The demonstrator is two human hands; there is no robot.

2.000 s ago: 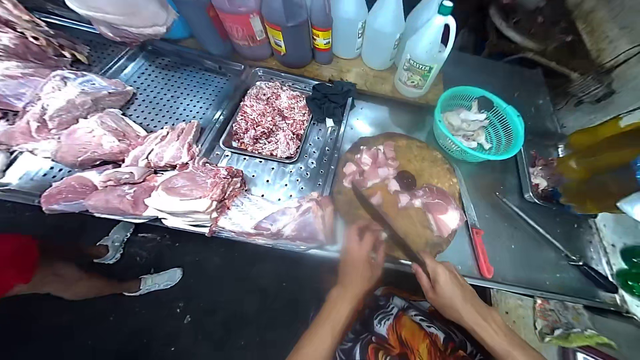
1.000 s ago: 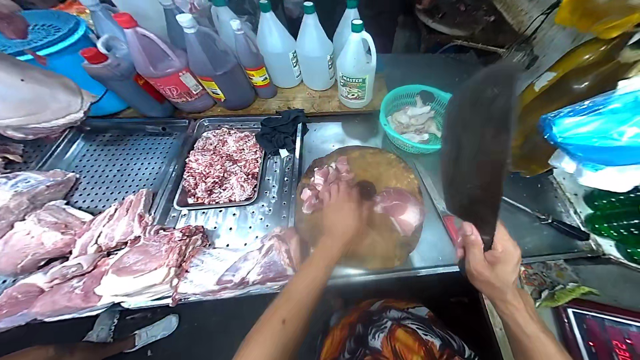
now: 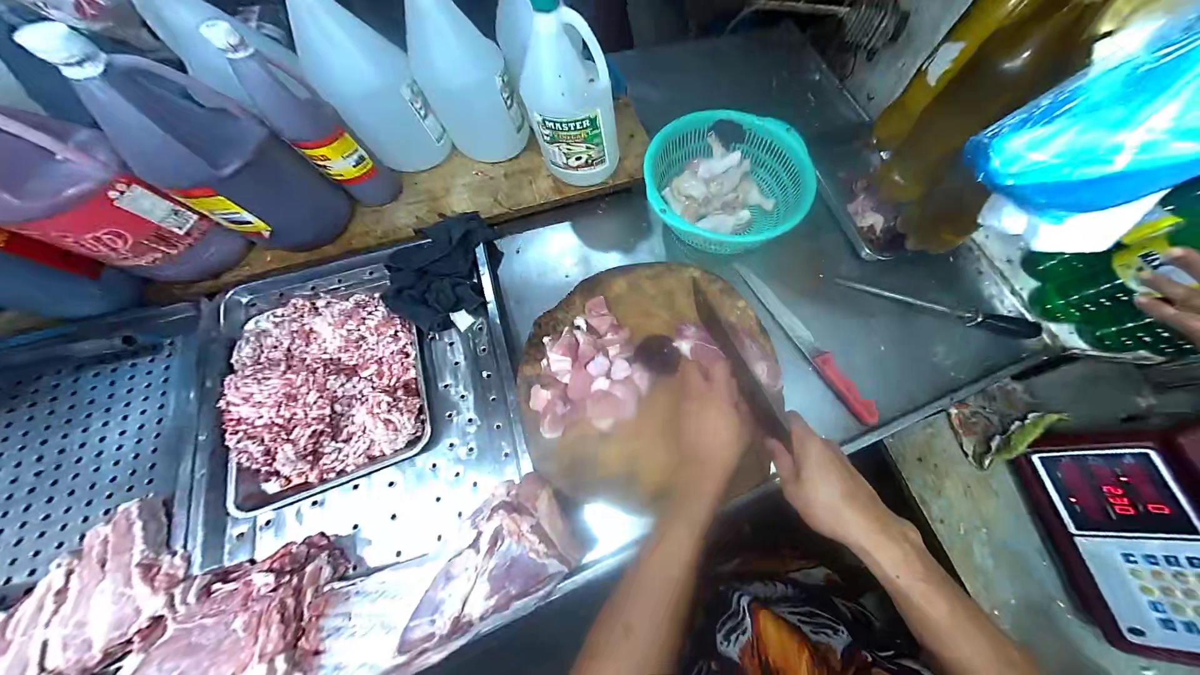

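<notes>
My right hand (image 3: 825, 478) grips the handle of a broad cleaver (image 3: 736, 366), whose blade lies edge-on over the right part of a round wooden chopping block (image 3: 600, 469). Beside the blade, at its left, is my left hand (image 3: 708, 427), blurred; its fingertips are near a larger piece of raw meat (image 3: 698, 345), and whether they touch it I cannot tell. Part of that meat is hidden behind the blade. Cut chunks of meat (image 3: 591, 370) lie in a pile on the left half of the block. A dark round spot (image 3: 656, 354) shows near the block's middle.
A red-handled knife (image 3: 844, 386) and a sharpening steel (image 3: 947, 309) lie right of the block. Behind stands a green basket (image 3: 802, 202) of meat pieces. Left are a tray of ground meat (image 3: 319, 384) and raw cuts (image 3: 487, 562). A scale (image 3: 1116, 544) and another person's hand (image 3: 1177, 291) are at right.
The cleaver, raised upright in the frame before, is now down over the block. My left hand has moved from the chunks on the left to beside the larger piece.
</notes>
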